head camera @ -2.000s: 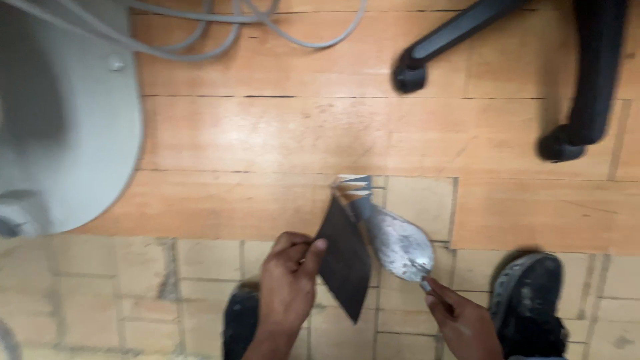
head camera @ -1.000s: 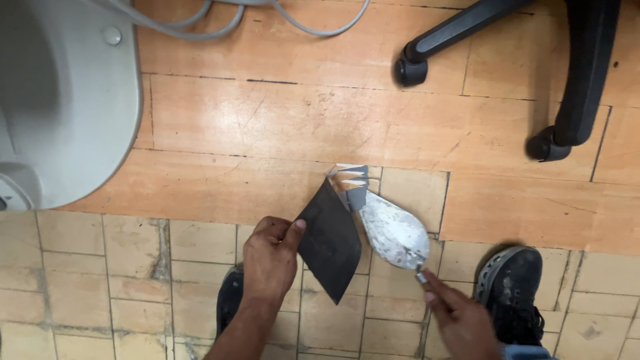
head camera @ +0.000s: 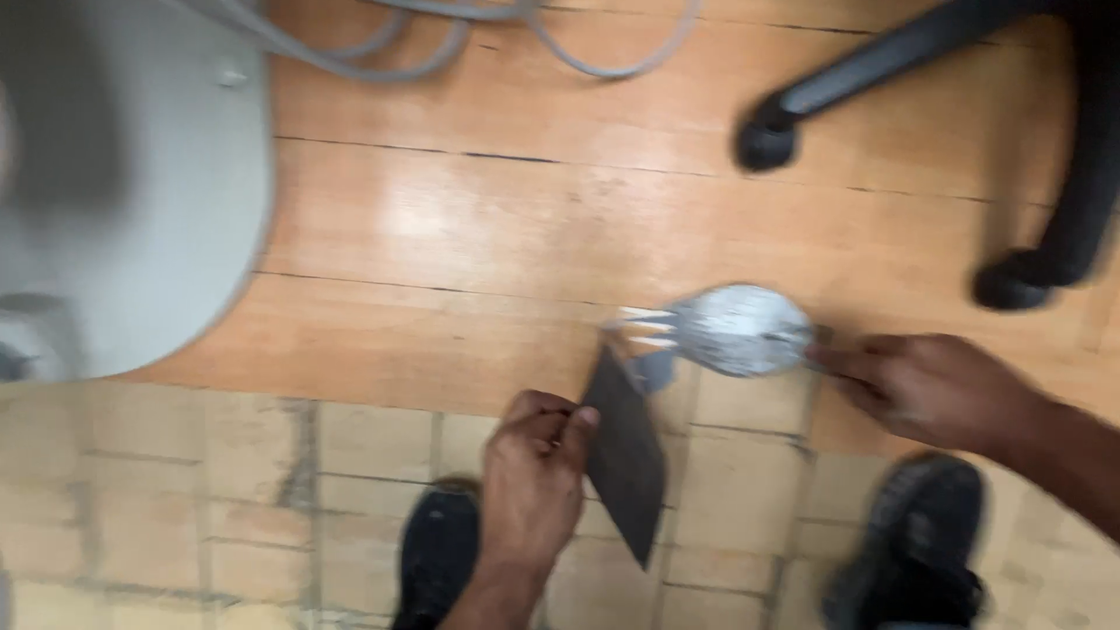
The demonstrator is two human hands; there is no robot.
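Observation:
My left hand (head camera: 538,481) pinches the edge of a dark, flat, four-sided sheet (head camera: 626,455) between thumb and fingers; its material is not clear. My right hand (head camera: 927,385) grips the handle of a rounded metal trowel (head camera: 744,331), whose blade is smeared with whitish material. The blade points left, above and right of the sheet. By its tip lies a small grey piece with pale pointed strips (head camera: 647,328), near the sheet's upper corner; whether they touch is blurred.
Wood-look flooring (head camera: 490,219) meets worn beige tiles (head camera: 376,437). A grey rounded plastic base (head camera: 175,219) stands at the left, with grey cables (head camera: 604,70) near the top. Black chair legs on casters (head camera: 766,140) are at upper right. Two dark shoes (head camera: 442,551) rest below.
My right hand has swung the trowel upward, so its blade now lies nearly level, pointing left. The sheet stays in my left hand and looks narrower, turned more edge-on.

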